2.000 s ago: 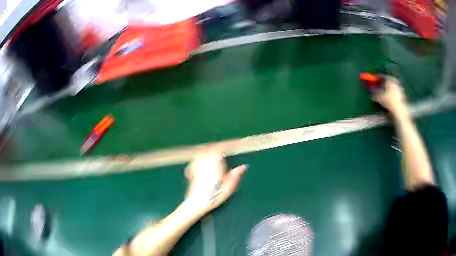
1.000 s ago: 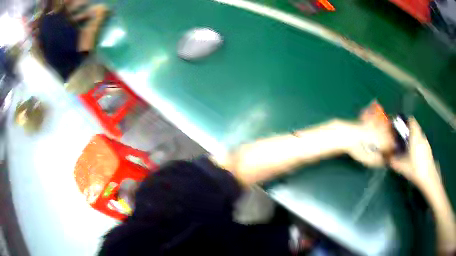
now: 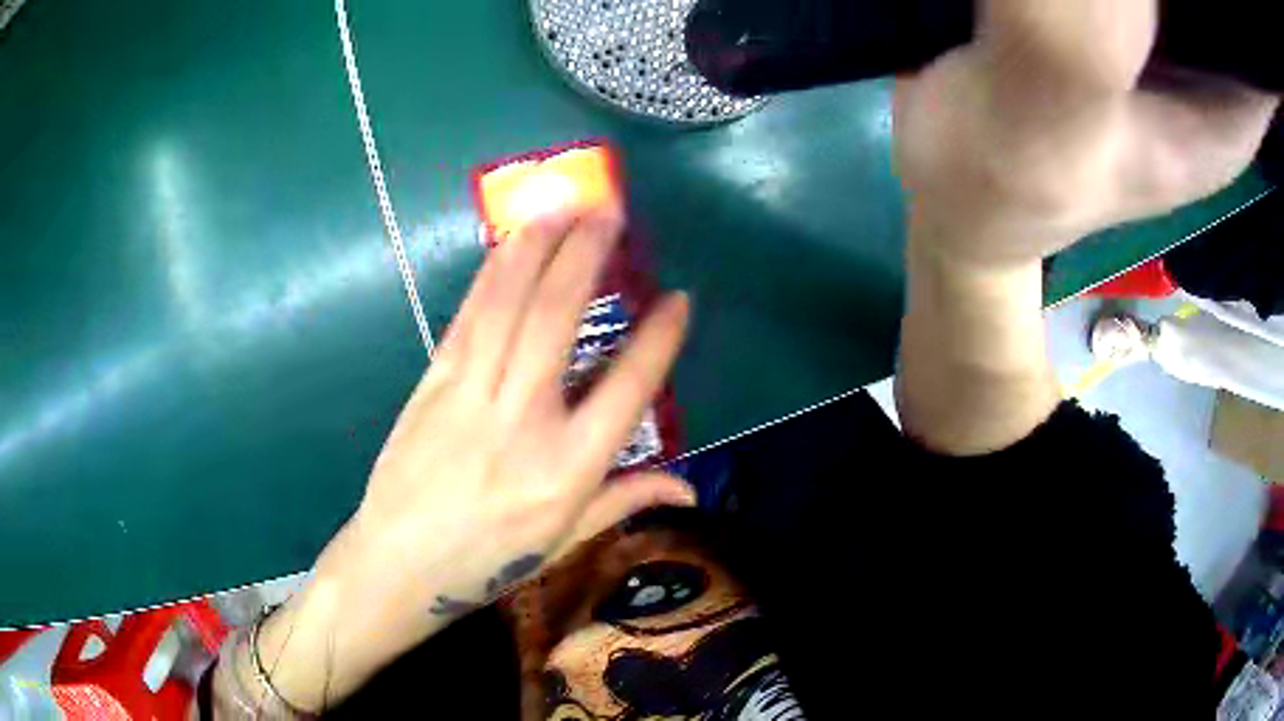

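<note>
The red plastic unit [image 3: 639,282] lies on the green worktop near its front edge, its bright orange end pointing away from me. My left hand [image 3: 486,409] lies over the unit with its fingers spread, covering its left part; a blue-and-white area shows between the fingers. My right hand [image 3: 1035,141] is at the upper right, wrapped around the black electric screwdriver [image 3: 831,42], held sideways. The screwdriver's end is over the round screw dish [image 3: 634,57], which is filled with tiny silver dots. The driver's tip cannot be made out.
The green worktop [image 3: 183,324] has a thin white line and curves along its front edge. Red plastic stools [image 3: 134,662] stand below at the lower left. At the right, beyond the edge, are a pale floor, a white object and a brown box [image 3: 1249,434].
The view has swung back down to the worktop. The hands, together on the unit a second ago, are now apart: the left over the unit on the table, the right holding the screwdriver.
</note>
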